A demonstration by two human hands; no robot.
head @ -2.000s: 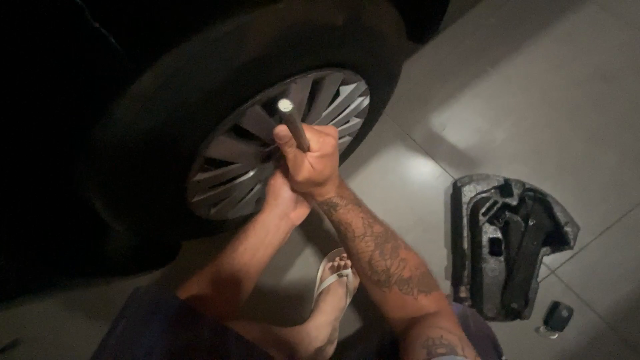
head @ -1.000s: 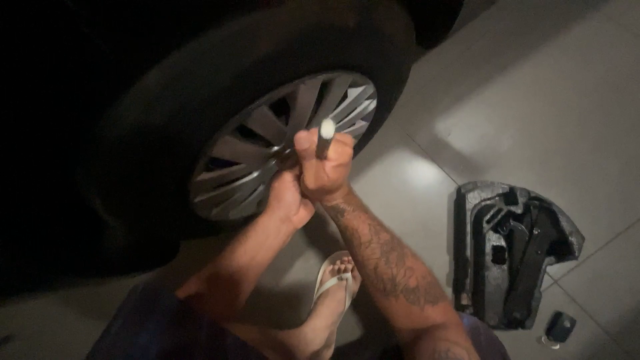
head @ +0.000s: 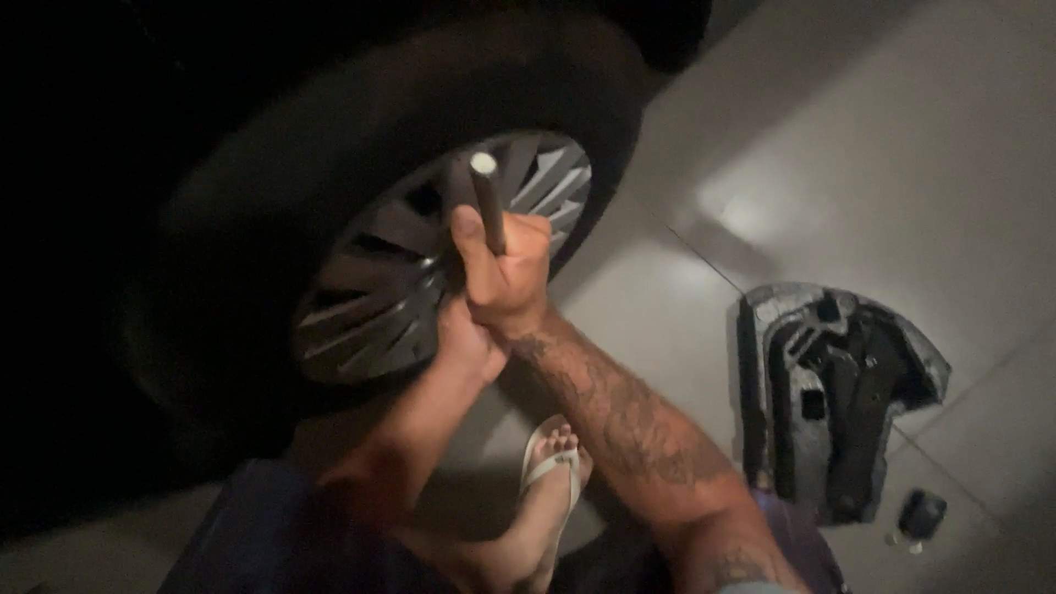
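My right hand (head: 507, 268) is closed around a metal bar (head: 488, 202), whose bright round end sticks up past my thumb. Right below it, my left hand (head: 472, 338) touches the right wrist area; its fingers are hidden, so what they hold cannot be told. Both hands are in front of a multi-spoke wheel (head: 388, 297) inside a black tire (head: 272, 198) of a dark vehicle. The lower end of the bar is hidden behind the hands.
A grey molded tool holder (head: 755, 355) with dark parts in it lies on the tiled floor at the right. Near its lower corner is a small dark object (head: 922, 513), perhaps a key fob. My foot in a white flip-flop (head: 554, 466) is below the hands.
Over the last second the bar's visible end has swung to the left and more of it shows above my right hand. Both hands stay together before the wheel.
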